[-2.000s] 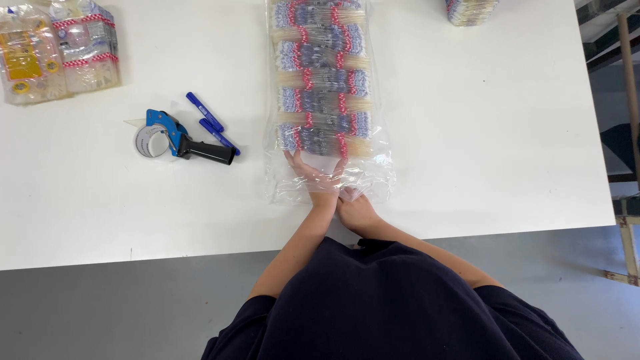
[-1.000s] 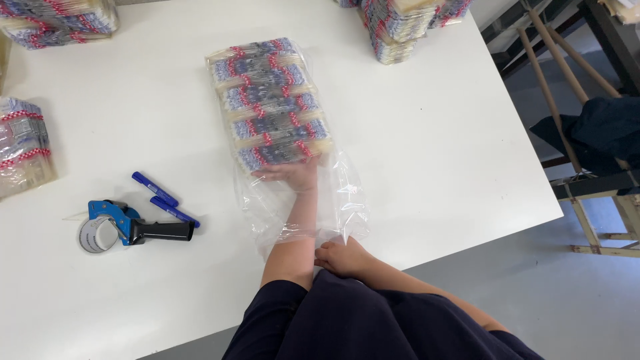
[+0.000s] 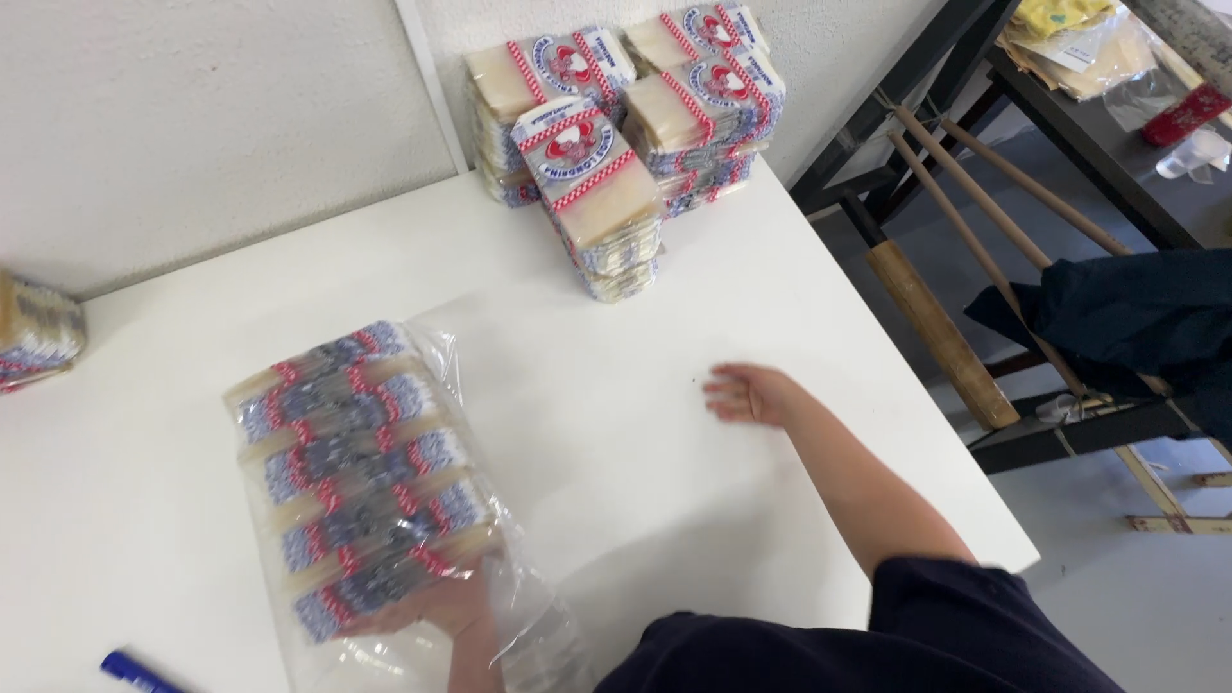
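Observation:
A clear plastic bag on the white table holds a row of printed plastic-film packet bundles. My left hand is inside the bag, its fingers against the near end of the row; whether they grip is hard to see, as the packets cover them. Over the table to the right, my right hand holds nothing, its fingers spread and slightly blurred. Beyond it, toward the wall, more bundles of the same packets stand stacked, with one tilted bundle at the front.
A blue marker lies at the lower left of the table. Another packet bundle is at the left edge. The wall bounds the far side. Right of the table stand a dark frame with wooden rods and a dark cloth.
My right hand has left the bag's open end and moved out to the right, with nothing in it. My left hand remains inside the bag at the packets. The view has swung toward the far right corner.

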